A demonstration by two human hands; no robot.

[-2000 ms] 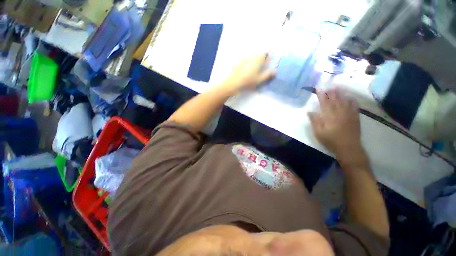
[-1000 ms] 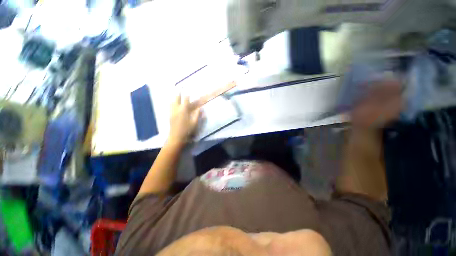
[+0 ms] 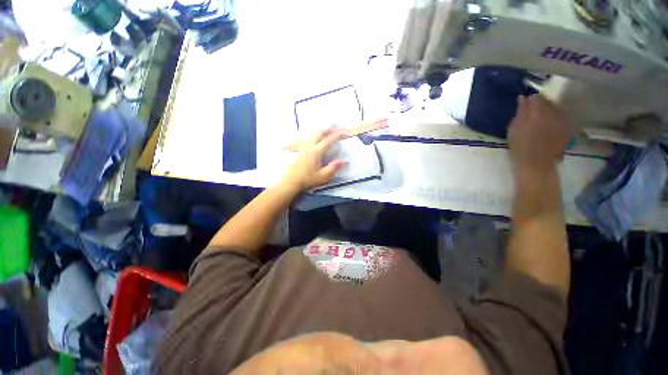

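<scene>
My left hand [image 3: 318,160] lies on a whitish, black-edged template [image 3: 329,107] near the table's front. Its fingers rest on a tan-brown wooden strip [image 3: 368,128] crossing the template; the thumb is spread apart. My right hand [image 3: 540,130] is at the right edge of the dark stacked denim pieces [image 3: 492,102] under the machine arm. Its fingertips touch the stack; whether they pinch a piece cannot be told. A navy denim panel [image 3: 239,132] lies flat left of the template.
The off-white HIKARI sewing machine [image 3: 513,51] stands over the table at upper right. Blue-grey cloth [image 3: 622,192] hangs at the right table edge. A black strip [image 3: 439,140] runs along the table. A red basket [image 3: 117,311] is at lower left, a second sewing machine [image 3: 55,95] at far left.
My right hand has moved from the table front to the right edge, by blue-grey cloth, then back to the dark stack. My left hand has come onto the strip. The camera view has turned.
</scene>
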